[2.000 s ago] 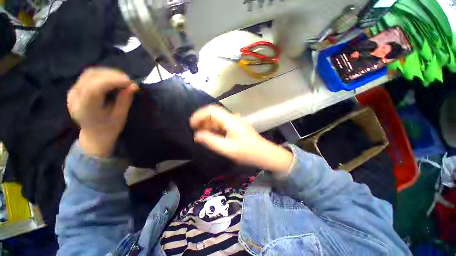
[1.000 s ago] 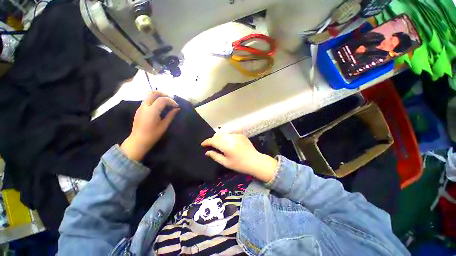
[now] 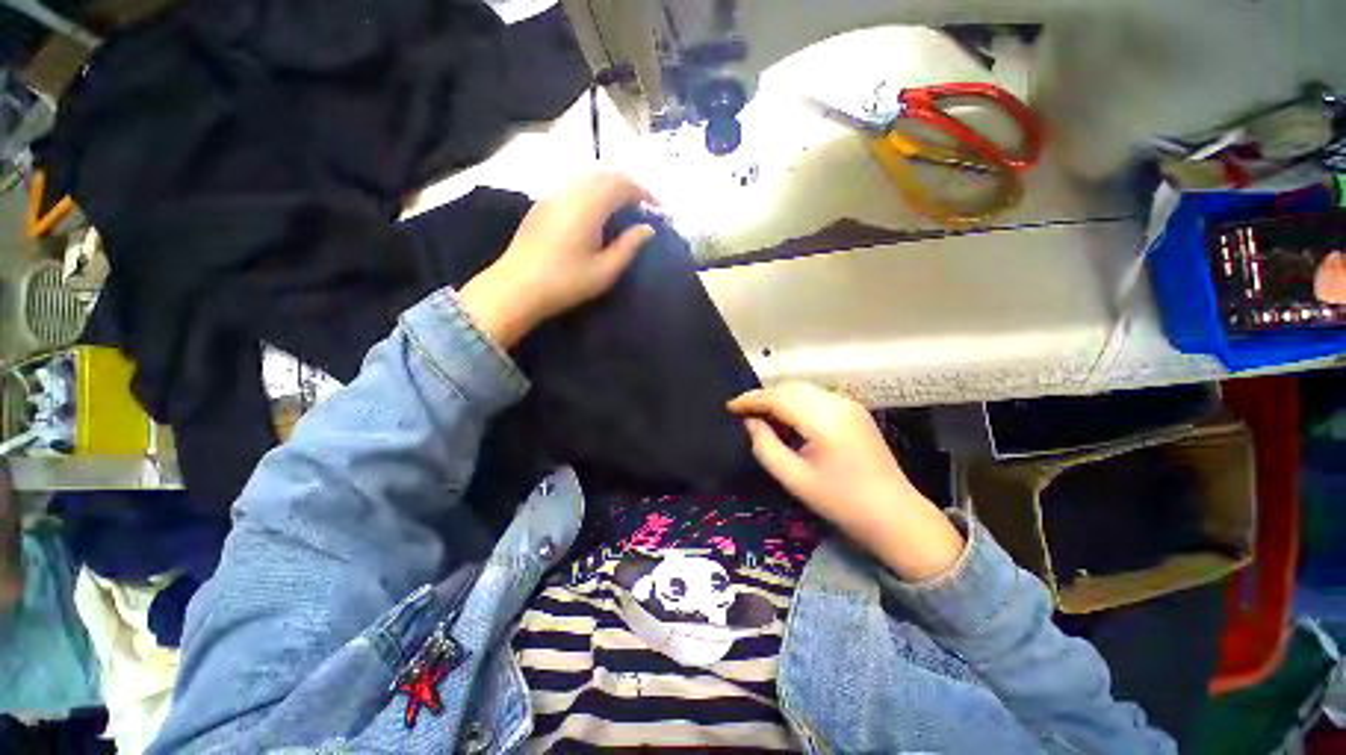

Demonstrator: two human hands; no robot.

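Black fabric lies from the machine bed down over the lap, with a large heap to the left. My left hand pinches the fabric near its upper corner, just below the needle area. My right hand holds the fabric's right edge between thumb and fingers, near the front edge of the machine bed. The presser foot and needle area is washed out by bright light, so whether fabric is under the foot cannot be told.
Scissors with red and orange-yellow loops lie right of the needle. A blue tray with a lit phone is at the right. An open cardboard box is below the table. A yellow container is at the left edge.
The view has shifted, so the machine and scissors sit further right. Both hands came together with the fabric; my right hand now pinches its edge, and the fabric lies flatter between them.
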